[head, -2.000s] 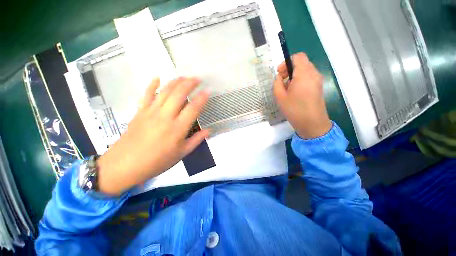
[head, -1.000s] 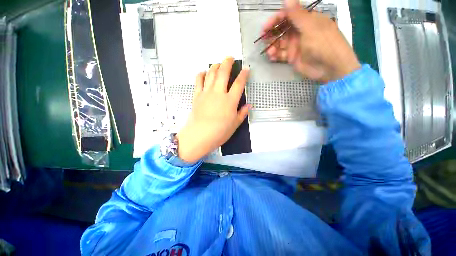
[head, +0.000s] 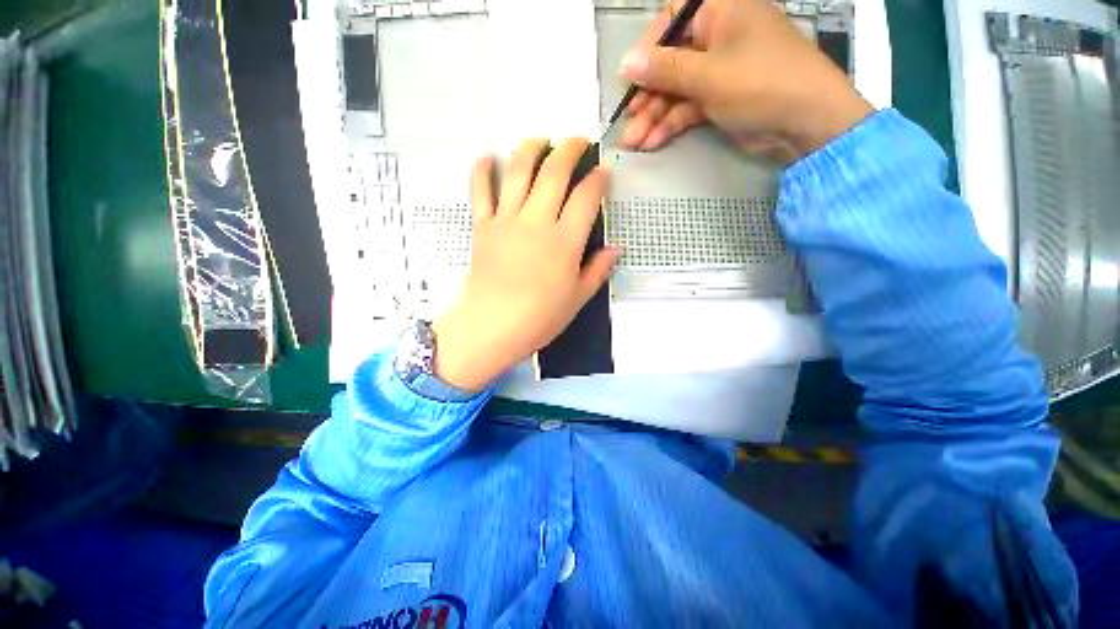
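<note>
The grey laptop bottom cover (head: 700, 234) lies in front of me on white paper. A black adhesive strip (head: 577, 338) with a white liner end (head: 540, 74) lies across its middle. My left hand (head: 528, 258) rests flat on the strip, fingers slightly spread, pressing it down. My right hand (head: 749, 80) holds slim black tweezers (head: 669, 37) like a pen. The tweezer tip touches or hovers at the strip's right edge, just above my left fingertips. I cannot tell whether a small piece is at the tip.
Shiny film-covered strips (head: 217, 221) and a matte black strip (head: 280, 184) lie left of the cover on the green mat (head: 111, 246). A layered stack (head: 25, 246) stands at far left. Another grey cover (head: 1062, 184) lies on white paper at right.
My right hand has brought the tweezers down and left to the strip's edge, after moving in from the cover's right side. My left hand stays on the strip. The view has straightened.
</note>
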